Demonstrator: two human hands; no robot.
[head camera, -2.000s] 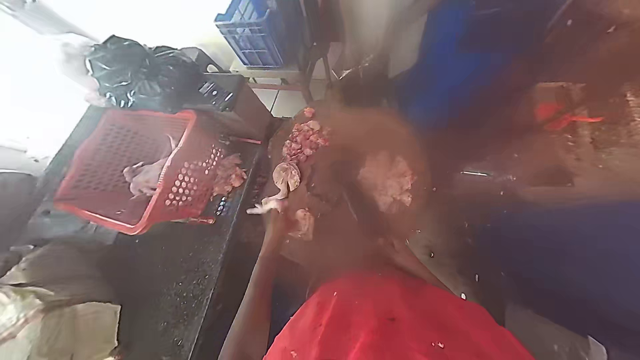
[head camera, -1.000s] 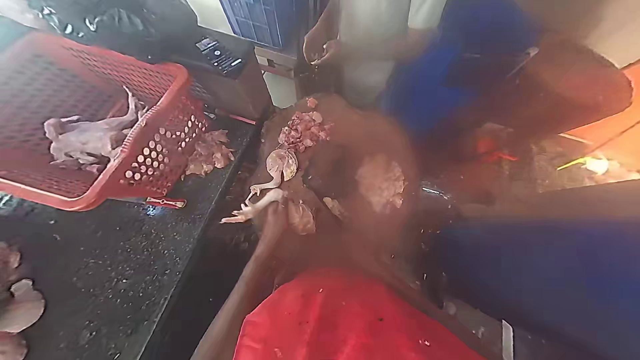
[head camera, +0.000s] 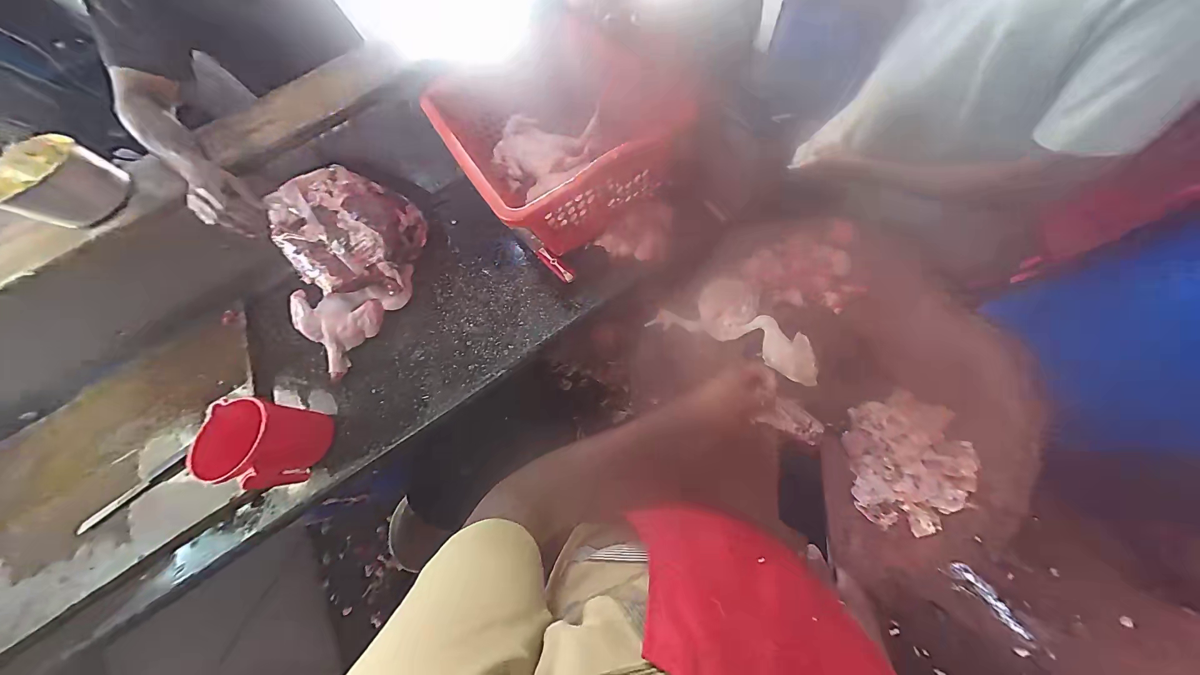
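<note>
My left hand (head camera: 745, 389), blurred, reaches over a round chopping block (head camera: 994, 394) and grips a raw chicken piece (head camera: 792, 419) at its near left side. Just beyond it lie a chicken leg with its foot (head camera: 727, 309) and a pale, bent piece (head camera: 787, 354). A pile of cut meat (head camera: 811, 262) sits at the block's far side; another heap of chopped chicken (head camera: 909, 459) lies at the right. A dark, flat shape stands upright below the held piece, too blurred to name. My right hand cannot be made out; its blurred forearm shows beside the red apron.
A black counter (head camera: 469, 328) at the left bears a red plastic basket (head camera: 600, 192) with a whole plucked chicken (head camera: 539, 155), a meat pile (head camera: 342, 230) and a red mug (head camera: 262, 441). A co-worker's hand (head camera: 220, 197) is beside that pile. Another person stands at the upper right.
The view has swung left, bringing in the mug, the meat pile and a co-worker's hand. My left hand stays at the near left side of the block.
</note>
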